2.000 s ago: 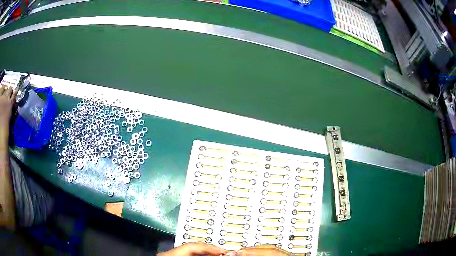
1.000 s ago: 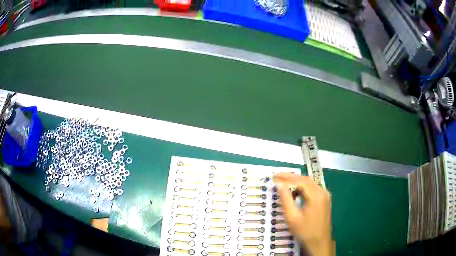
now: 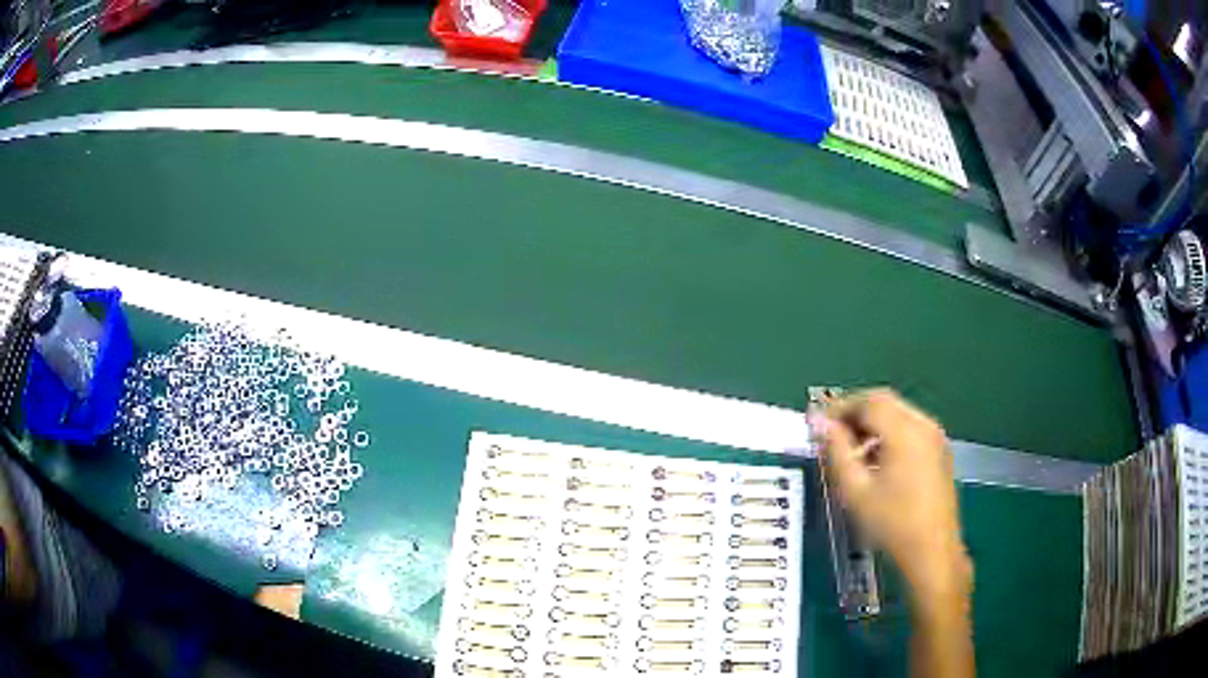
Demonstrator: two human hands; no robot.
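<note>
My right hand point(image 3: 894, 464) is over the upper part of a narrow metal strip fixture point(image 3: 858, 583), right of the white tray. Its thumb and fingertips are pinched close to the strip's upper end. A small pale thing shows between the fingers; I cannot tell what it is or whether the fingertips grip the strip. The white slotted tray point(image 3: 629, 563) lies in front of me, its slots holding brass-coloured pins with rings at their ends. Darker round ends show mostly in its right column. A loose pile of small silvery rings point(image 3: 239, 424) lies left of the tray. My left hand is not in view.
A blue bin point(image 3: 86, 397) with a bottle point(image 3: 66, 347) stands at left. Stacked trays point(image 3: 1139, 556) stand at right. Across the green belt point(image 3: 530, 278) are a red bin point(image 3: 488, 40), a blue shallow tray point(image 3: 636, 66) with a bag, and a spare tray point(image 3: 894, 113). Another person's arm shows at the left edge.
Both hands were at the tray's near edge; then my right hand was over the tray's right column. It has moved right onto the strip. My left hand has left view.
</note>
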